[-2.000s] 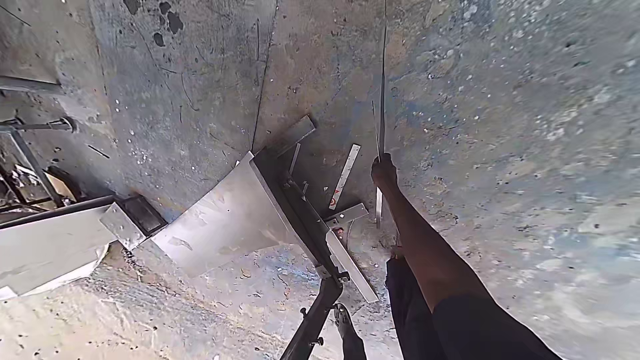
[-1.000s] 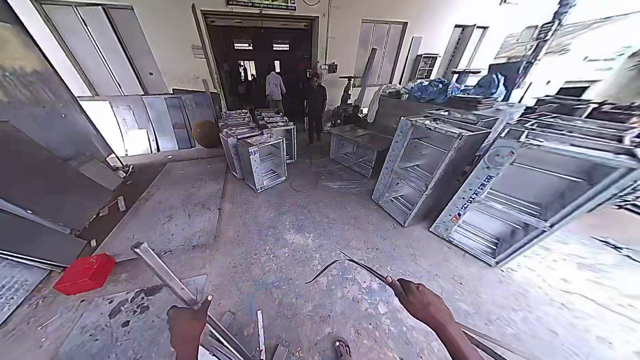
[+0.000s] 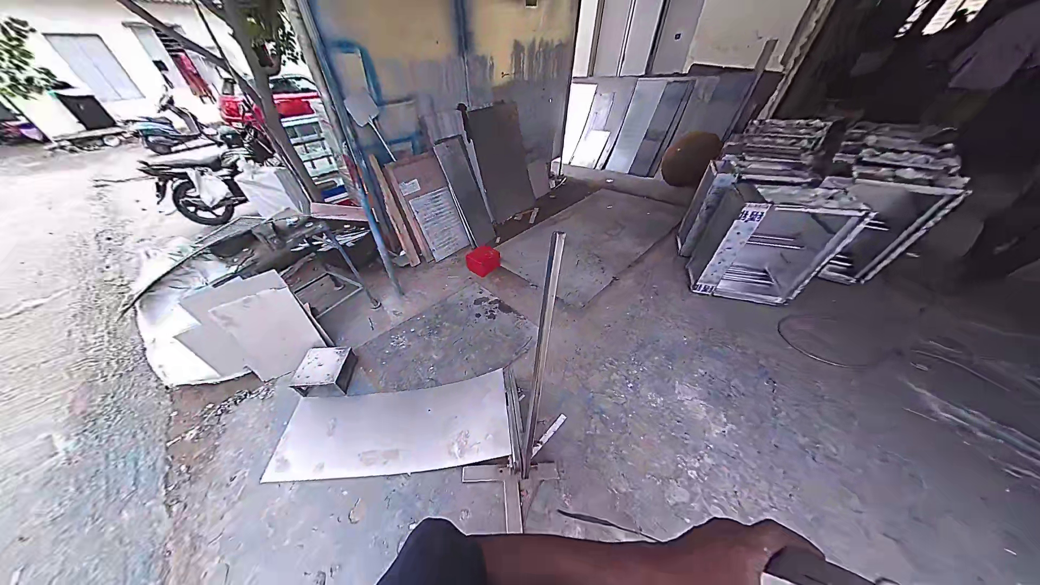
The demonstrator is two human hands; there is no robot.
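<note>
My left forearm, with a dark sleeve, crosses the bottom edge toward the right. My left hand [image 3: 768, 546], cut by the lower edge, is closed around a metal piece [image 3: 800, 567], of which only one end shows. A long metal bar [image 3: 544, 357] rises at the centre, its lower end beside a metal cross-shaped base [image 3: 512, 479]. Against that base lies a curved pale metal sheet [image 3: 398, 426]. A short light strip [image 3: 549, 435] leans close to the bar. Just above my forearm is a thin dark strip [image 3: 605, 522]. My right hand is out of view.
Metal frames [image 3: 780, 244] stand stacked at right, near a wire loop [image 3: 821, 341] on the floor. A red box [image 3: 483, 261] sits before leaning panels [image 3: 443, 219]. At left are a small metal box [image 3: 322, 370], flat sheets [image 3: 264, 325] and a parked motorcycle [image 3: 203, 191].
The view has swung far to the left. My right hand, which held a thin dark strip one second ago, has gone out of view. My left hand was at the long metal bar then.
</note>
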